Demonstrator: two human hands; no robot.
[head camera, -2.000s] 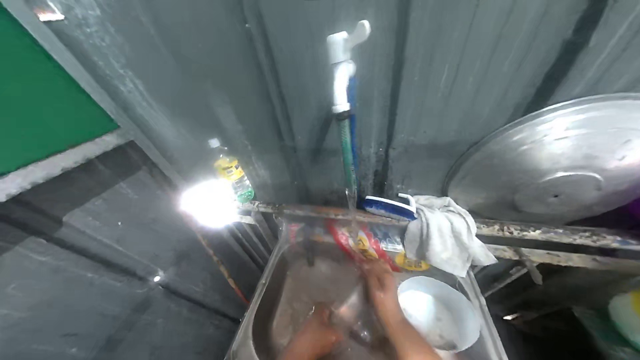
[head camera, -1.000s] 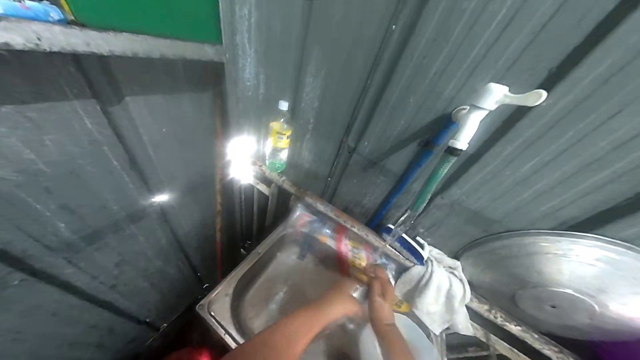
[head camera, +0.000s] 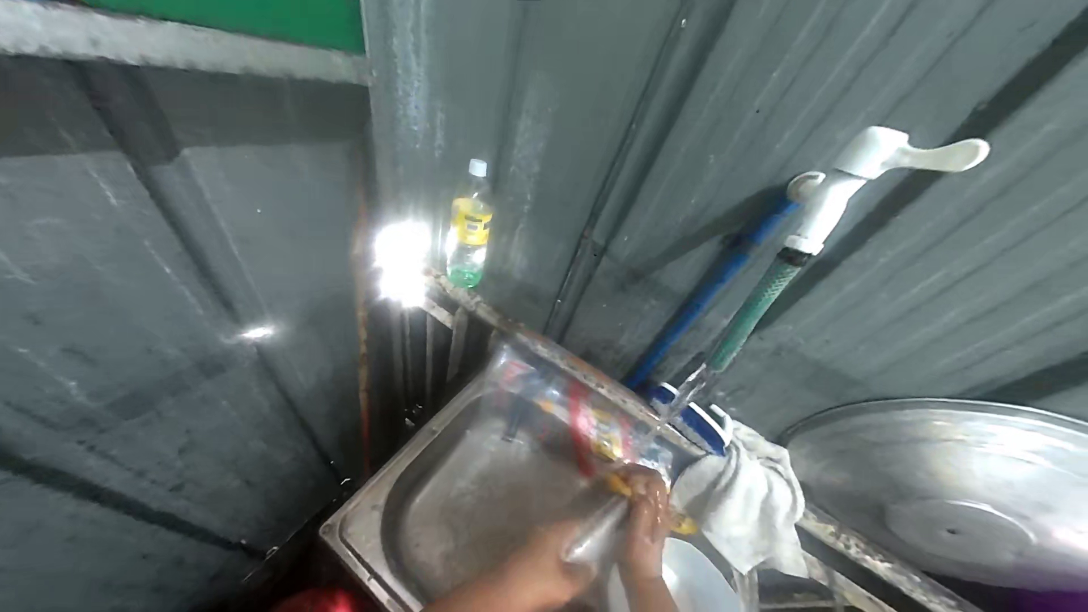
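Observation:
My left hand (head camera: 548, 561) is closed around a blurred, clear or shiny item (head camera: 595, 531) over the stainless steel sink (head camera: 476, 510). My right hand (head camera: 646, 514) touches the upper end of that item, its wet fingers bent over it; what it is, I cannot tell. Water runs from a green hose (head camera: 752, 314) on a white plastic tap (head camera: 837, 200) toward my hands. A white bowl (head camera: 693, 578) sits in the sink beside my right wrist. Printed plastic packaging (head camera: 595, 429) lies along the back of the sink.
A blue-and-white brush (head camera: 697, 421) and a white cloth (head camera: 748, 501) rest on the metal rail right of the sink. A bottle with green liquid (head camera: 470, 229) stands near a bright light. A blue pipe (head camera: 714, 285) runs down the corrugated wall. At right leans a large round metal lid or tray (head camera: 943, 484).
The view has swung, so the tap now appears further right. My hands have stayed over the sink and are now close together around the item.

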